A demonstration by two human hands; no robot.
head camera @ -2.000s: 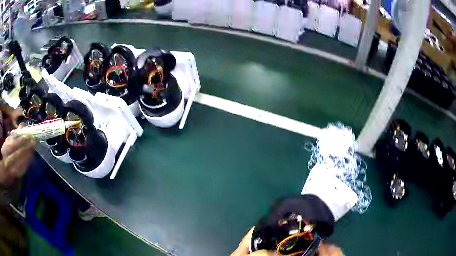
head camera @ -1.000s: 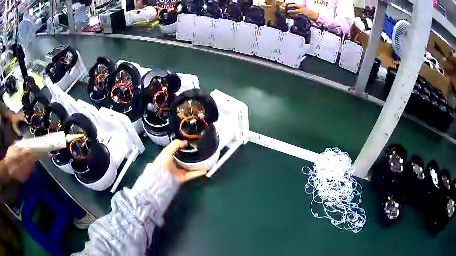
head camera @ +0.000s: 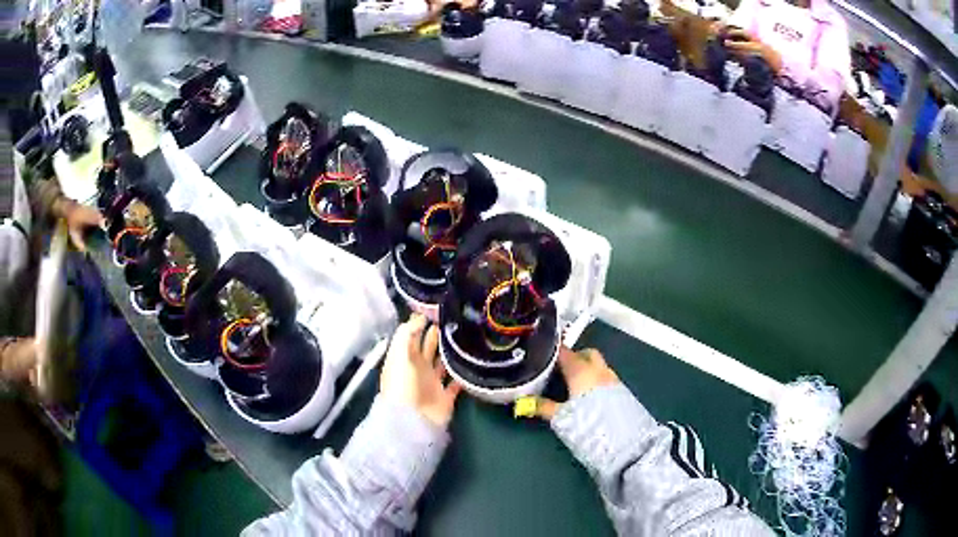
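Note:
A wired camera unit (head camera: 502, 304), with a round white housing, black ball parts and orange-yellow wires, stands on the green bench at the front end of a row. My left hand (head camera: 418, 367) is on the left side of its white housing. My right hand (head camera: 573, 383), with a yellow finger cover, is on the right side of the same housing. Its bracket plate (head camera: 590, 267) shows behind it. Another wired camera unit (head camera: 436, 226) stands close behind and to the left of it.
More wired units (head camera: 257, 346) stand in a row at left. A tangled pale cord heap (head camera: 800, 451) lies at right, by a white post (head camera: 903, 367). Black camera modules (head camera: 919, 420) are at the right edge. White brackets (head camera: 620, 94) line the far bench. Another person's arm (head camera: 21, 362) is at left.
The unit has been moved back against the row. My right hand has come into view and joined my left hand on it. The camera view has shifted left; the other person's white tube now points upward.

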